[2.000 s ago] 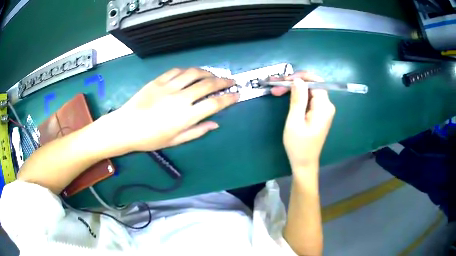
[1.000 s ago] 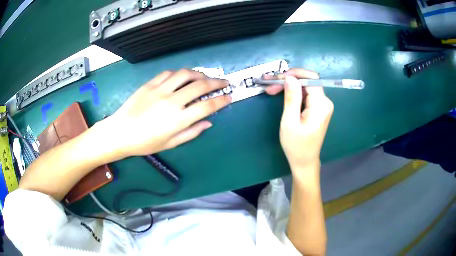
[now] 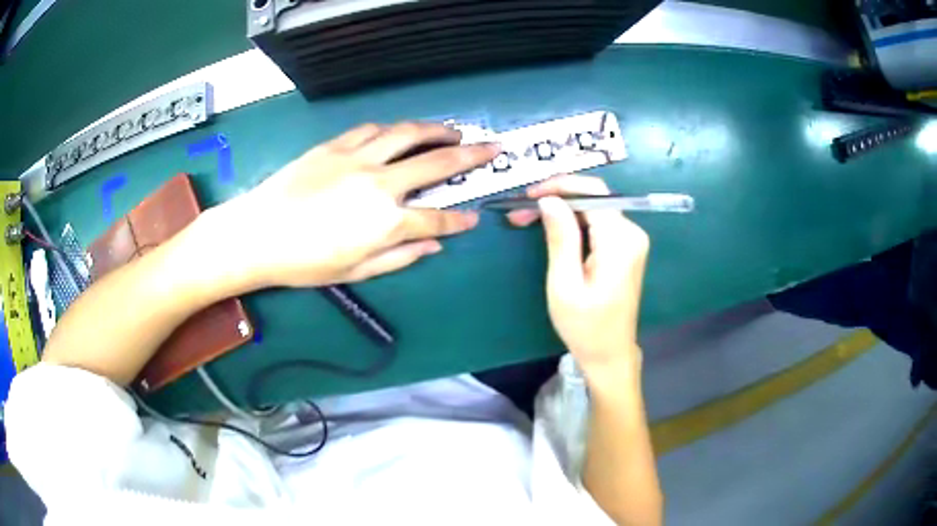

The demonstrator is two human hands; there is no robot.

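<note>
A pale bar module with a row of dark-centred cells lies on the green bench in front of me. My left hand lies spread over its left part, fingers on and beside the bar, hiding that end. A small white piece shows at the bar's far edge by my fingertips. My right hand holds a slim silver pen-like tool between thumb and fingers. The tool's dark tip is just below the bar's near edge, close to my left fingertip, and appears off the cells.
A thick dark ribbed block stands beyond the bar. Another grey celled bar lies far left. A brown-red pad is under my left forearm, with a black corded stick beside it. A black perforated strip lies far right.
My right hand and the tool have moved left and nearer to me, off the bar's cells. More cells on the bar's right part now show. My left hand stays on the bar.
</note>
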